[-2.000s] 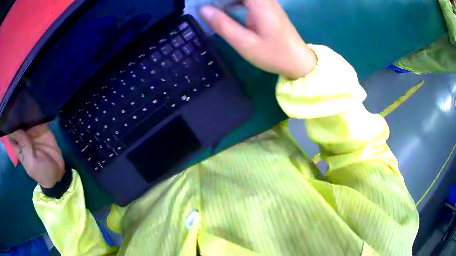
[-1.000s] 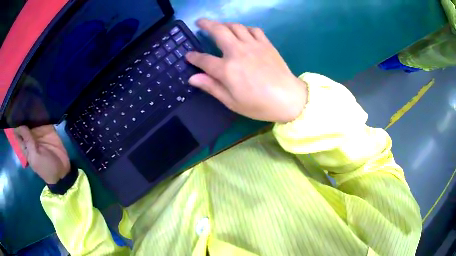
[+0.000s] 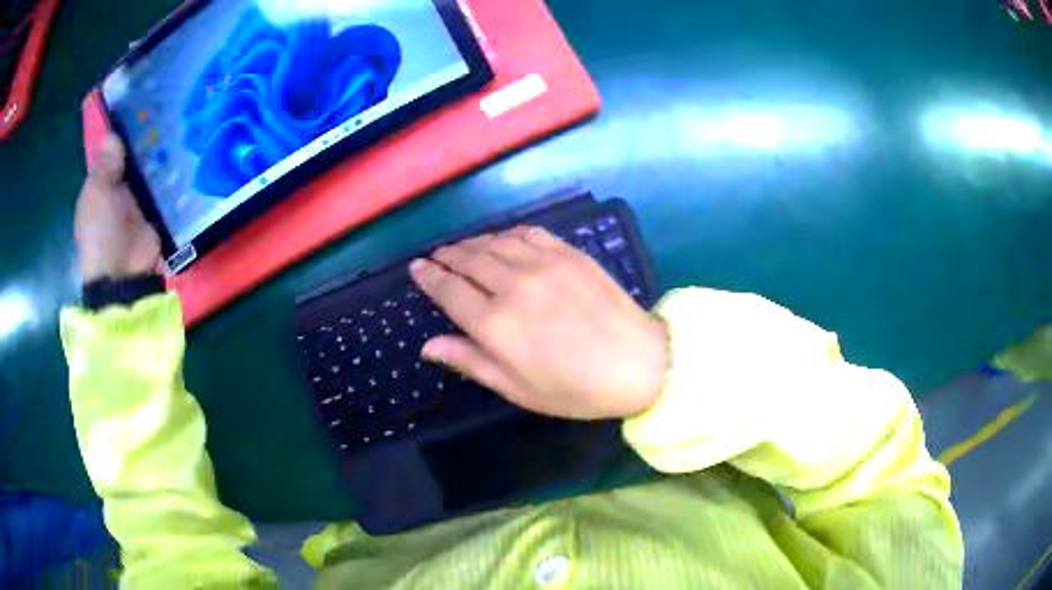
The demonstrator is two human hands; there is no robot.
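The tablet [image 3: 294, 98] lies on a red foam pad [image 3: 461, 161], its screen lit with a blue swirl wallpaper and a taskbar. My left hand [image 3: 113, 219] is at the left edge of the tablet and pad, gripping there, with fingers partly hidden. The dark keyboard cover [image 3: 381, 375] lies on the green bench, apart from the tablet. My right hand [image 3: 542, 323] rests over its keys, fingers slightly spread, hiding the middle keys. The touchpad [image 3: 496, 461] is below. A small white tag shows at the tablet's lower left corner.
The green bench [image 3: 784, 231] has bright reflections. A white label [image 3: 513, 97] is on the pad's edge. Another red pad with a dark item [image 3: 25, 69] is at the upper left. Grey floor with a yellow line [image 3: 990, 432] is at the right.
The tablet and keyboard, earlier together like a laptop, are now apart. The tablet lies on the pad with its screen lit. My right hand has moved over the middle keys; my left hand is higher.
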